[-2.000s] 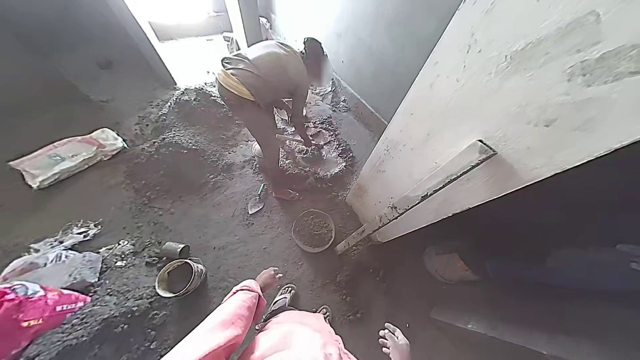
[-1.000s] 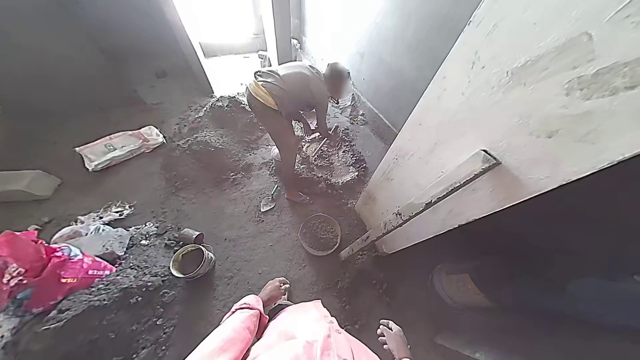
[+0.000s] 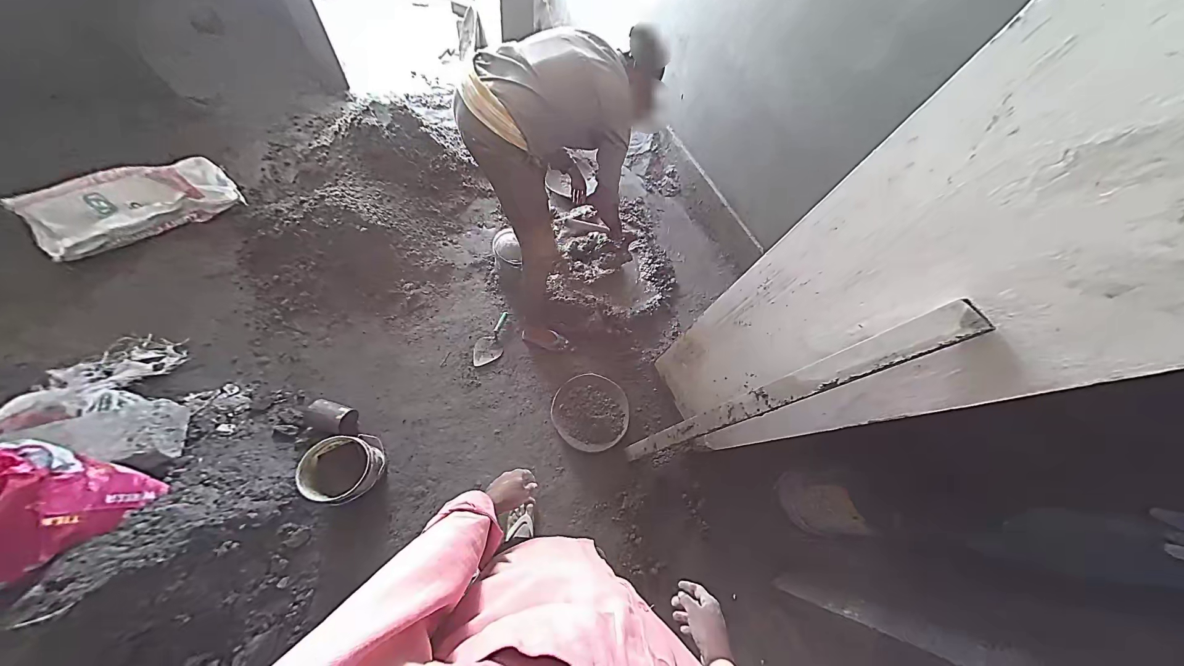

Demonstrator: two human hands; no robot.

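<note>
My left hand (image 3: 511, 489) hangs empty in front of my pink shirt, its fingers loosely curled, above my sandalled foot. Low at the right, my right hand (image 3: 700, 617) hangs with fingers apart and holds nothing. A round pan (image 3: 590, 413) of mortar or sand lies on the floor ahead of my hands. Left of my left hand stands a bucket (image 3: 340, 470) with a grey cylindrical container (image 3: 331, 417) beside it. A trowel (image 3: 488, 344) with a green handle lies flat beyond the pan.
A co-worker (image 3: 555, 102) bends over a heap of wet mortar (image 3: 601, 250). A long straight board (image 3: 814, 377) leans against the pale wall (image 3: 906, 222) at right. A cement sack (image 3: 125, 205), a pink bag (image 3: 65, 504), plastic sheeting (image 3: 111, 421) and a sand pile (image 3: 361, 194) lie at left.
The co-worker stays bent over the mortar heap. My left hand shows a little nearer the pan than two seconds ago. The view has shifted somewhat.
</note>
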